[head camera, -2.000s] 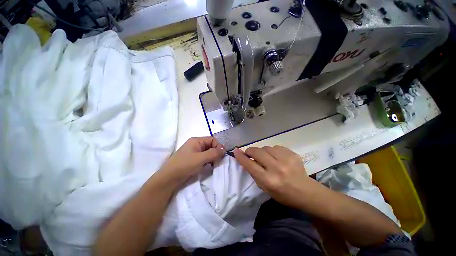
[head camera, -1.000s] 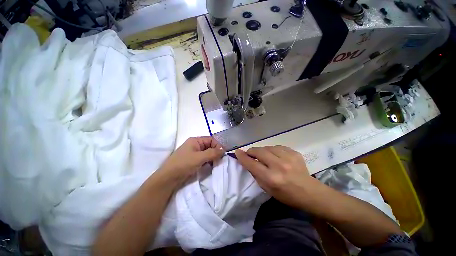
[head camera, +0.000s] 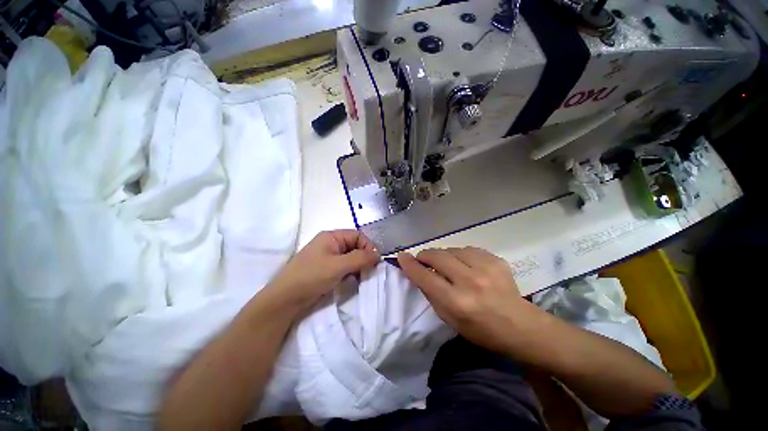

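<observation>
A white garment [head camera: 362, 353] lies over my lap and the table's front edge, and a large white heap of cloth [head camera: 152, 185] spreads to the left. My left hand [head camera: 337, 259] pinches the garment's upper edge between thumb and fingers. My right hand [head camera: 461, 286] is closed around a small dark tool, likely thread snips [head camera: 391, 261]. Only its dark tip shows at the cloth edge, close to my left fingertips. The rest is hidden in my right hand. Any thread there is too fine to see.
The sewing machine [head camera: 497, 76] stands just beyond my hands, its needle area [head camera: 399, 189] close ahead. A small black object [head camera: 328, 119] lies left of it. White scraps [head camera: 589, 178] and a green dish [head camera: 658, 185] are at right. A yellow bin [head camera: 674, 311] with white cloth is below the table.
The view has shifted very slightly. Both hands stay almost in the same place at the garment edge.
</observation>
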